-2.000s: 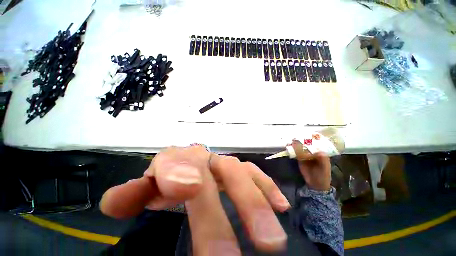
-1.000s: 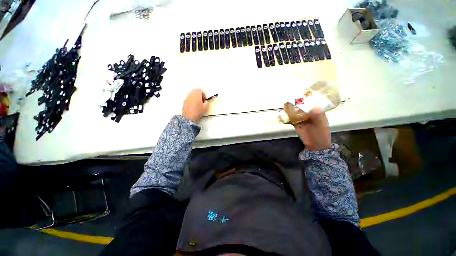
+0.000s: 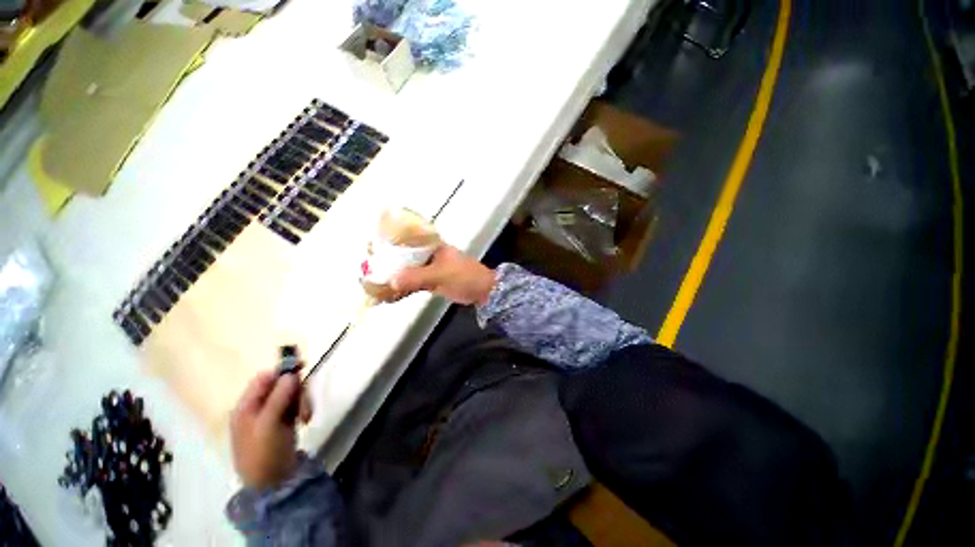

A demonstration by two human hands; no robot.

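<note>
My left hand (image 3: 264, 427) holds a small black strap tab (image 3: 288, 363) upright between its fingers, over the front edge of the pale work board (image 3: 198, 347). My right hand (image 3: 454, 275) is closed around the whitish glue bottle (image 3: 398, 254) with a red mark, near the board's front edge. The bottle's nozzle cannot be made out. Two side-by-side rows of black tabs (image 3: 230, 214) lie on the board, one long and one shorter. A heap of loose black tabs (image 3: 120, 470) lies at the lower left.
A small open carton (image 3: 380, 62) and bluish clear bags (image 3: 433, 34) are at the table's far end. Brown card sheets (image 3: 112, 102) lie at the upper left. An open cardboard box (image 3: 631, 160) stands below the table's edge. The dark floor has a yellow line (image 3: 727, 176).
The view has turned to the right, so the rows run diagonally. My left hand now has the tab raised between its fingers. My right hand keeps hold of the bottle.
</note>
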